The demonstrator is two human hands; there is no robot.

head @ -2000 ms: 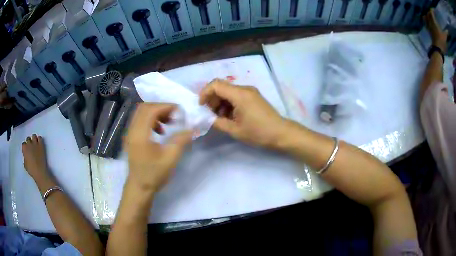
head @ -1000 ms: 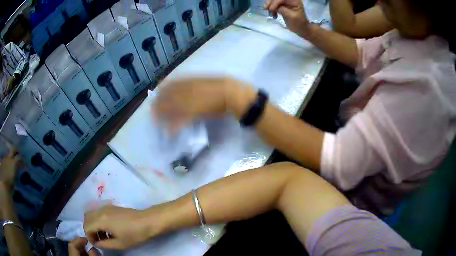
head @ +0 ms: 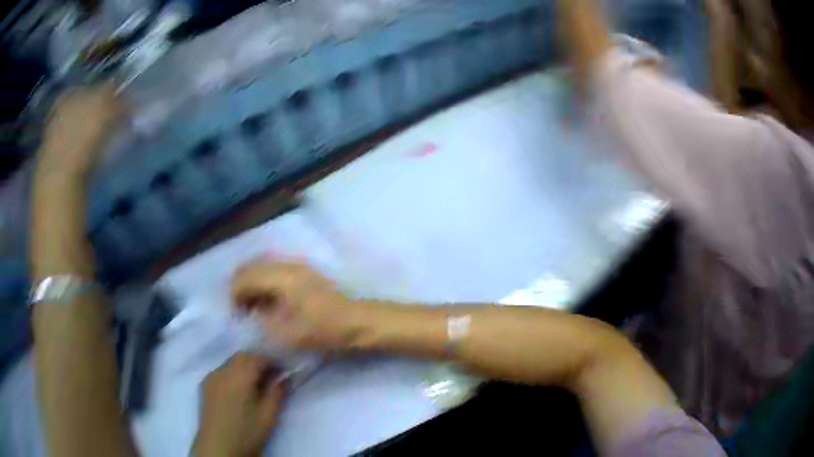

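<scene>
The view is motion-blurred. My right hand (head: 299, 306) is above the white sheet left of centre, its fingers bent around a thin white protective bag (head: 236, 336). My left hand (head: 237, 402) is just below it at the lower edge, its fingertips closed at the same limp film. The film spreads between and left of my hands; its exact outline is unclear. Grey fan units (head: 141, 344) lie left of my hands, blurred and partly hidden by another person's arm.
A row of pale blue retail boxes (head: 277, 134) stands along the far side. Another person's braceleted arm (head: 61, 223) reaches up at left toward the boxes. A person in a pink top (head: 696, 170) sits at right, an arm reaching to the boxes. The sheet (head: 464, 205) has red smudges.
The view has swung right, then partly back. The bagged unit from the right sheet is no longer seen there; the right neighbour's arm has moved to the boxes. The left neighbour's arm has risen.
</scene>
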